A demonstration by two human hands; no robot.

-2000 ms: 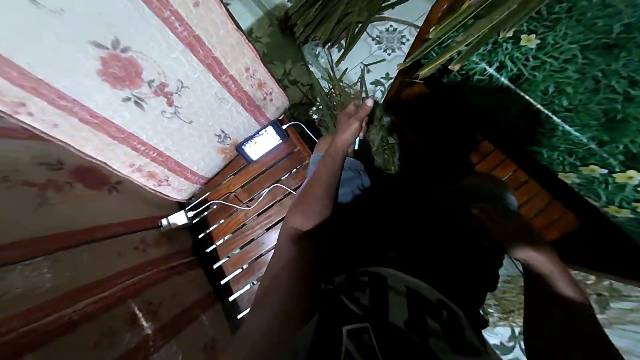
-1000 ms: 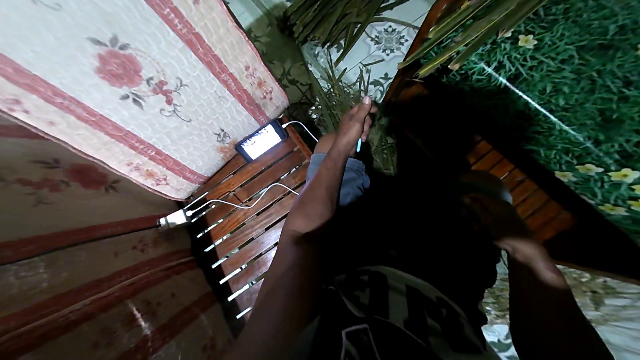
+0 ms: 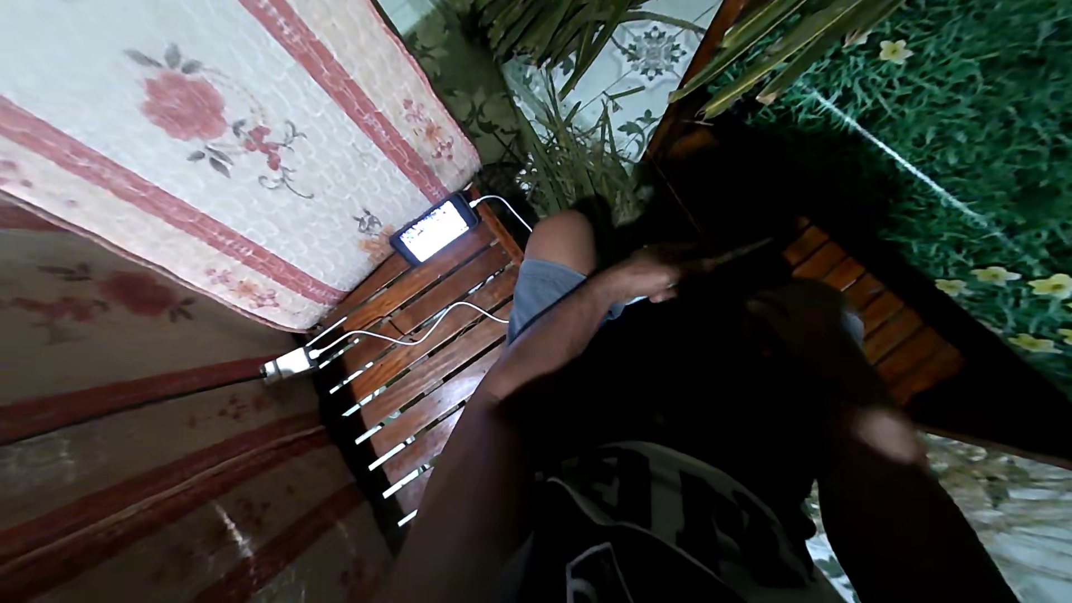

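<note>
My left hand (image 3: 653, 275) is over my lap, its fingers curled in toward dark shadow. A thin, dim strip-like piece (image 3: 741, 251) extends from its fingertips to the right. My right hand (image 3: 775, 314) lies in deep shadow to the right of it, and its fingers are hard to make out. Whatever lies between the two hands is lost in the dark. Beyond my knee is a heap of cut green stalks (image 3: 582, 163) on the patterned floor.
A lit phone (image 3: 435, 230) with a white cable lies on a slatted wooden bench (image 3: 427, 356) at my left, beside a white plug adapter (image 3: 289, 366). A floral cloth (image 3: 243, 126) hangs over that side. Long green leaves (image 3: 787, 42) reach in at the top, near a green flower-print sheet (image 3: 963, 134).
My left hand has moved from the stalks beyond my knee to over my lap, nearer my right hand. My knee now shows where the hand and forearm were.
</note>
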